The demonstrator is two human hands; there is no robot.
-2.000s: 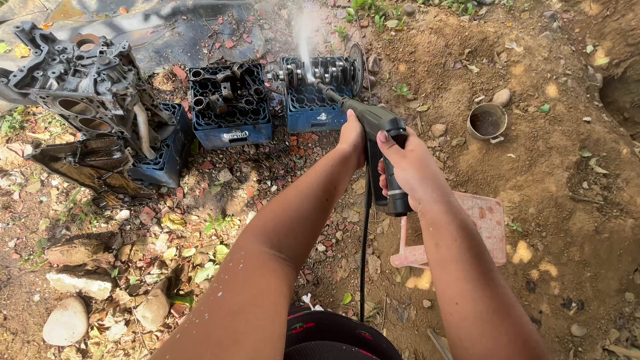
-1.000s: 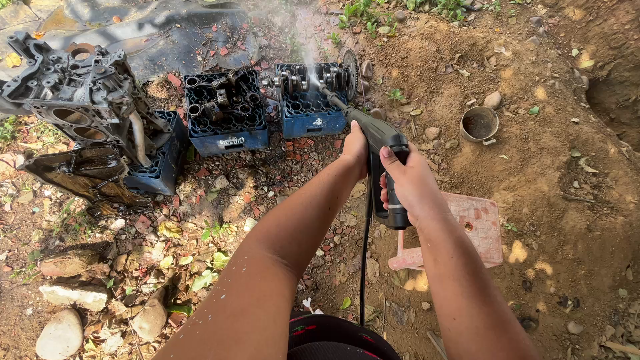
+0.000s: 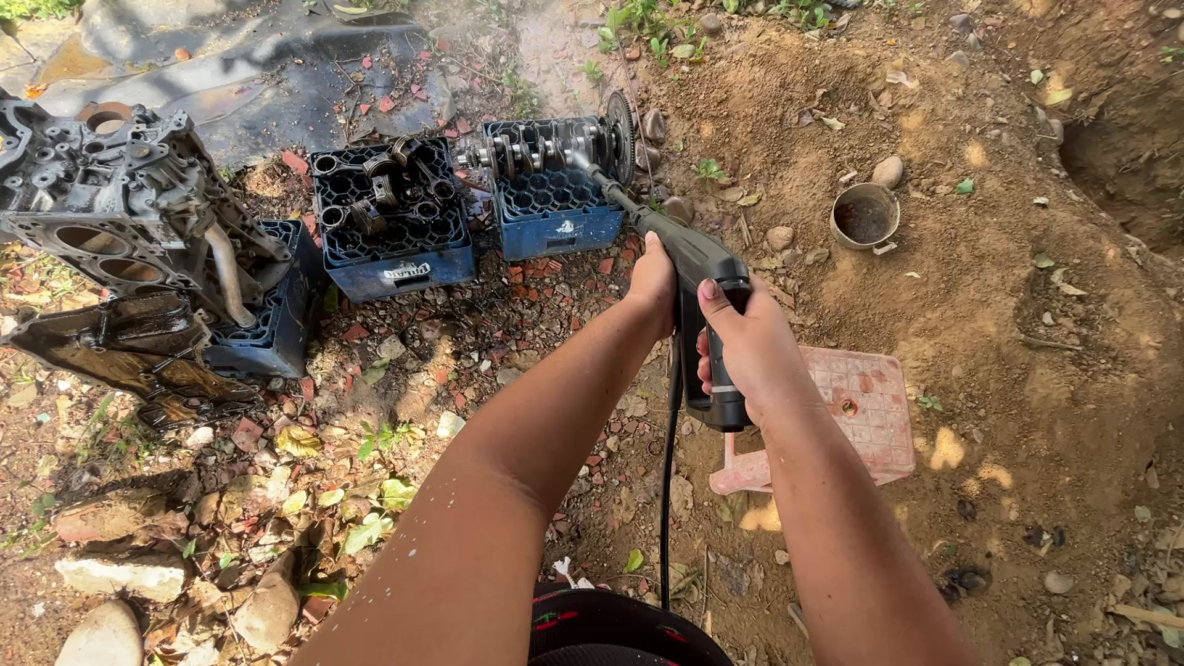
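Note:
Both hands grip a black pressure washer gun (image 3: 694, 254). My left hand (image 3: 653, 285) holds its front body, while my right hand (image 3: 751, 347) wraps the rear grip, thumb on top. The nozzle points at a metal crankshaft (image 3: 546, 153) with a toothed flywheel ring (image 3: 621, 139) at its right end; fine spray rises around it. The crankshaft lies across a blue plastic crate (image 3: 562, 228). Left of that, another blue crate (image 3: 402, 276) bears pistons and connecting rods (image 3: 387, 190). A black hose (image 3: 668, 499) hangs from the gun.
A metal engine block (image 3: 139, 199) rests on a blue crate (image 3: 277, 319) at left, an oily pan-like part (image 3: 139, 356) leaning before it. A pink plastic stool (image 3: 865, 407) lies beside my right forearm. A metal pot (image 3: 865, 216) sits on the dirt; large stones (image 3: 102, 636) lie lower left.
The spray plume rose tall and white from the crankshaft two seconds ago; now it is fainter and more spread. Both hands keep their hold on the gun.

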